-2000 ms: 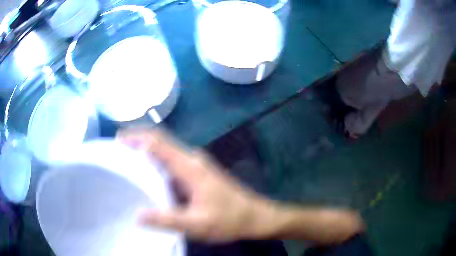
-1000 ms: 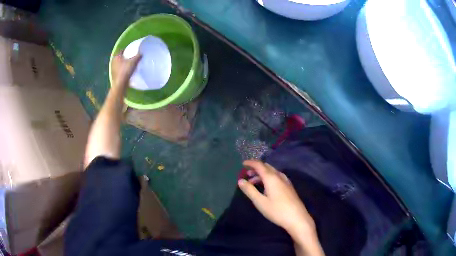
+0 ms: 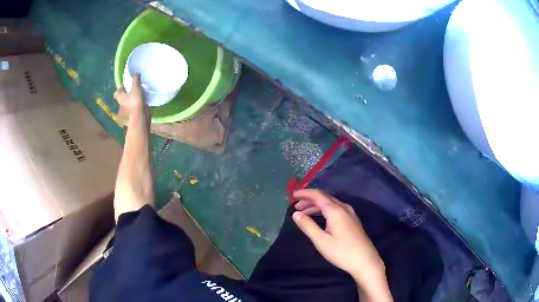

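My left hand (image 3: pixel 132 99) holds a white bowl (image 3: pixel 157 66) by its near left side, thumb at the rim. The bowl is over the opening of a lime green bucket (image 3: pixel 218 76) on the floor beside the bench; whether it touches the bucket is unclear. No contents can be made out in the bowl. My right hand (image 3: pixel 334 233) is empty, its fingers loosely bent and apart, over my dark-clothed lap near a red stool part (image 3: pixel 322 167).
The dark green bench (image 3: pixel 414 127) runs diagonally, its worn edge partly hiding the bucket. Large white tanks (image 3: pixel 502 76) stand on it, cut off by the frame. A small pale patch (image 3: pixel 385 76) lies on the bench. Cardboard boxes (image 3: pixel 71 147) are on the floor at left.
My left hand first held the tank-sized view's white bowl low inside the bucket a second ago; now the bowl is higher and tilted differently. My right hand has barely moved. Earlier, the view showed tanks.
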